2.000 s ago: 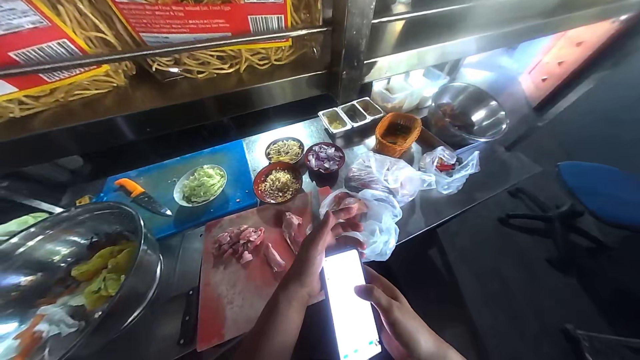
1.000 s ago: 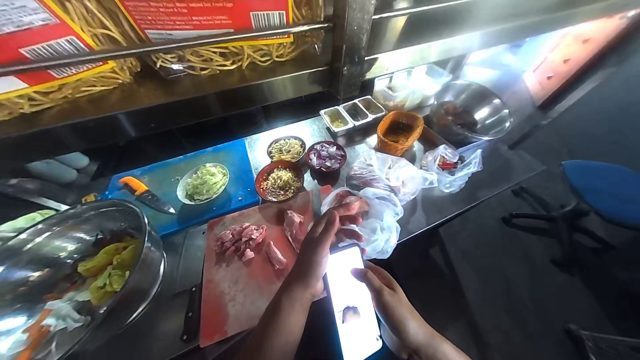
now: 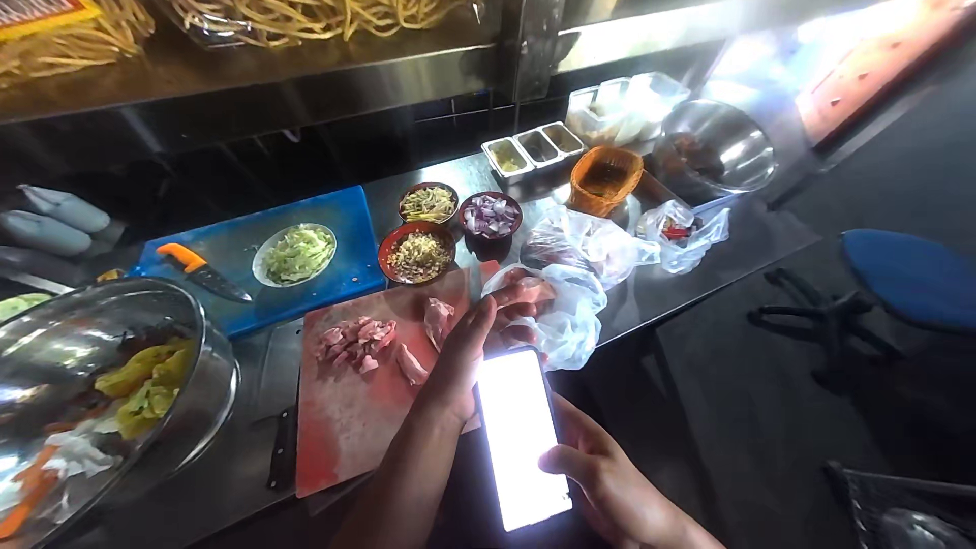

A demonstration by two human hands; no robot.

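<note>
A smartphone (image 3: 524, 442) with a bright, washed-out screen is held over the counter's near edge. My right hand (image 3: 598, 473) grips its lower right side, thumb over the screen. My left hand (image 3: 488, 343) is at its top left corner, fingers extended over a plastic bag (image 3: 572, 320); whether it grips the phone cannot be told. Left of it, cut raw meat (image 3: 357, 341) and larger meat pieces (image 3: 437, 322) lie on a red cutting board (image 3: 343, 435). Behind stand bowls of chopped red onion (image 3: 490, 216), minced garlic or similar (image 3: 419, 257) and pale sliced vegetable (image 3: 428, 203).
An orange-handled knife (image 3: 204, 272) and a plate of shredded greens (image 3: 295, 255) lie on a blue board (image 3: 347, 221). A black-handled knife (image 3: 282, 450) lies beside a large steel bowl (image 3: 217, 381). Farther right are an orange basket (image 3: 606, 181), steel containers (image 3: 537, 147) and a blue-seated chair (image 3: 915, 274).
The phone screen showed a dark shape a second ago and is plain white now. Both hands remain at the phone. The view has tilted down somewhat.
</note>
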